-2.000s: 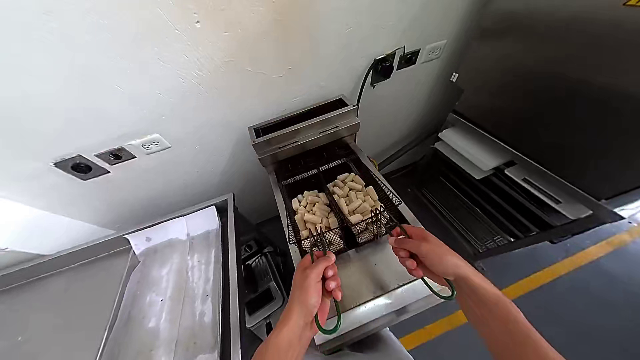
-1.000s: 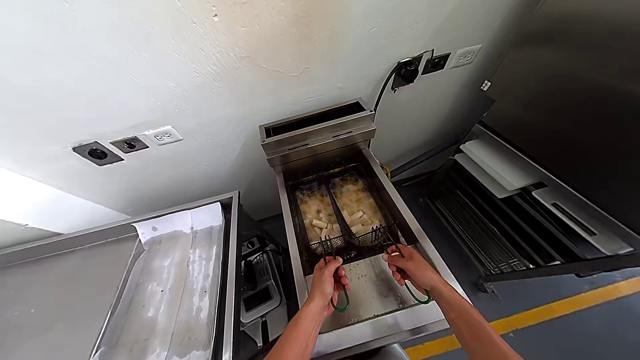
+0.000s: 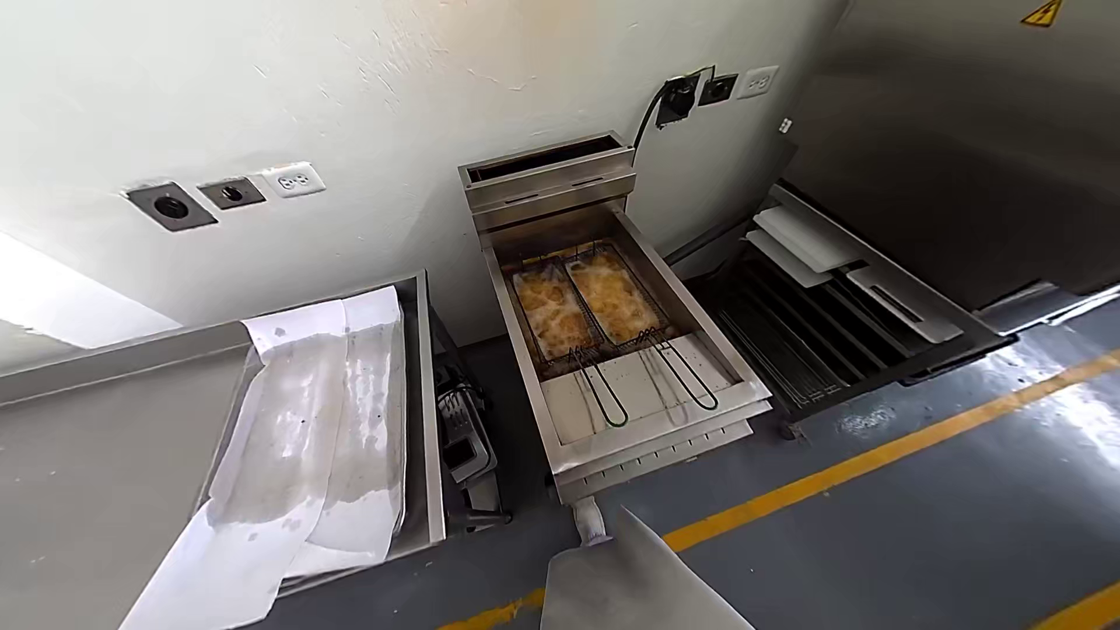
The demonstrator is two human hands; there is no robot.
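Note:
Neither my left hand nor my right hand is in the head view. Two wire fryer baskets stand side by side in the well of a stainless steel deep fryer (image 3: 569, 455). Bubbling, foamy oil covers most of what the left basket (image 3: 553, 315) and the right basket (image 3: 615, 296) hold. The left basket's green-tipped handle (image 3: 611, 398) and the right basket's handle (image 3: 691, 376) lie over the fryer's front plate, with no hand touching them.
Oil-stained white paper (image 3: 306, 420) lines a tray on the steel counter (image 3: 105, 455) at left. A rack (image 3: 892, 324) with pale boards stands at right. Wall outlets (image 3: 171, 206) and a plugged-in cord (image 3: 649, 118) are behind. A yellow line (image 3: 875, 455) crosses the grey floor.
Both hands have let go of the basket handles and left the view. The baskets, held above the well two seconds ago with pale cylindrical pieces inside, are down in foaming oil.

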